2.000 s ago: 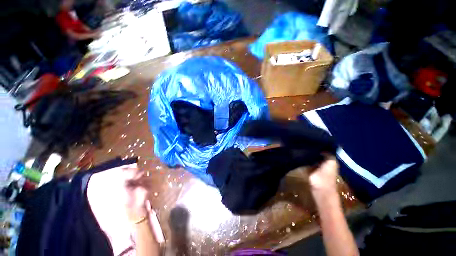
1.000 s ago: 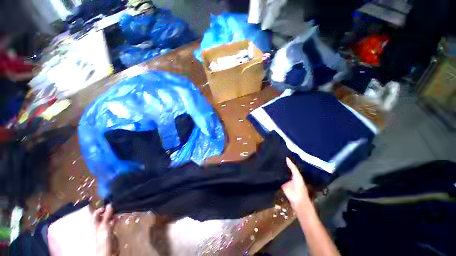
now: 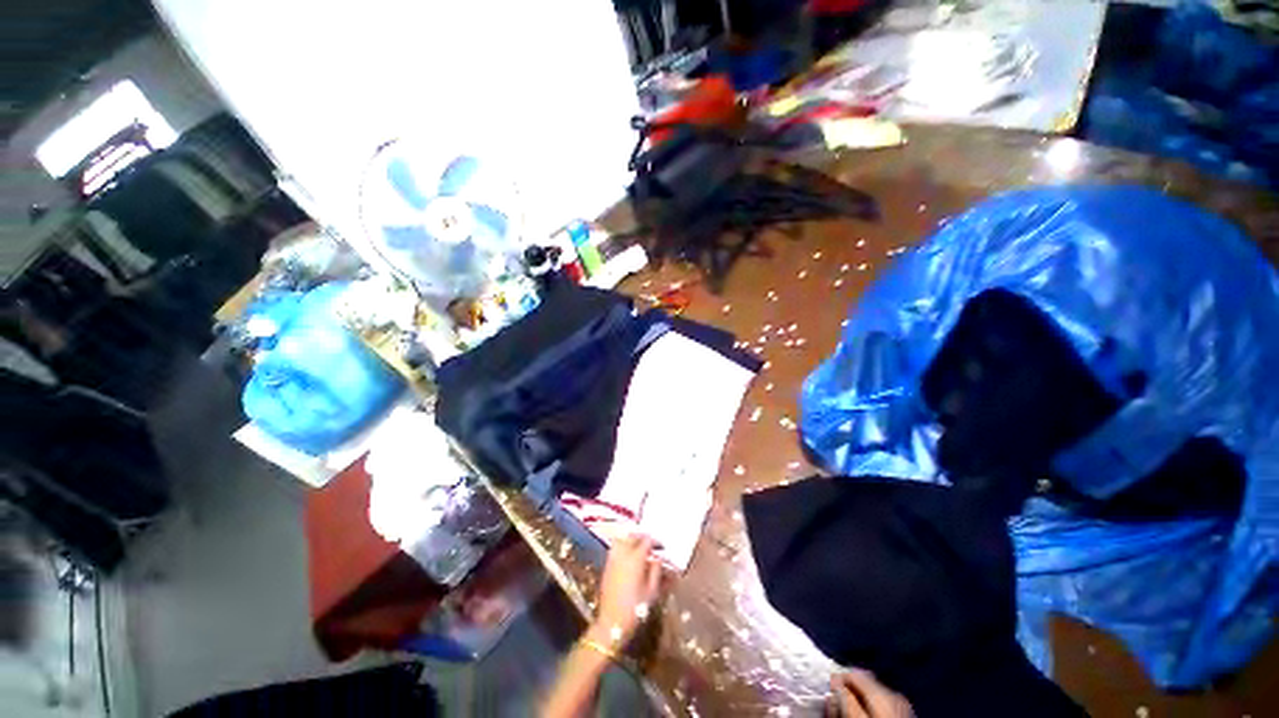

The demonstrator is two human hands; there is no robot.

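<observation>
A black garment piece (image 3: 891,575) lies spread on the brown table beside the open blue bag. My right hand (image 3: 867,693), partly cut off by the bottom edge, holds its near edge. My left hand (image 3: 628,578) is at the near corner of a pale pink garment (image 3: 690,421), beside some red-and-white strips (image 3: 603,511). Whether its fingers grip the cloth is unclear. The pink garment lies against a dark folded pile (image 3: 540,379). The large blue plastic bag (image 3: 898,295) is open, with black garments (image 3: 1017,379) inside.
A desk fan (image 3: 446,218) stands beyond the dark pile, with small bottles (image 3: 582,253) near it. Tangled black hangers (image 3: 743,211) lie at the back of the table. A tied blue bag (image 3: 320,379) and a red cloth-covered surface (image 3: 358,561) are at the left.
The view has swung left. The black piece, earlier stretched between both hands, now lies on the table with my right hand on it. My left hand has let it go and moved to the pink garment.
</observation>
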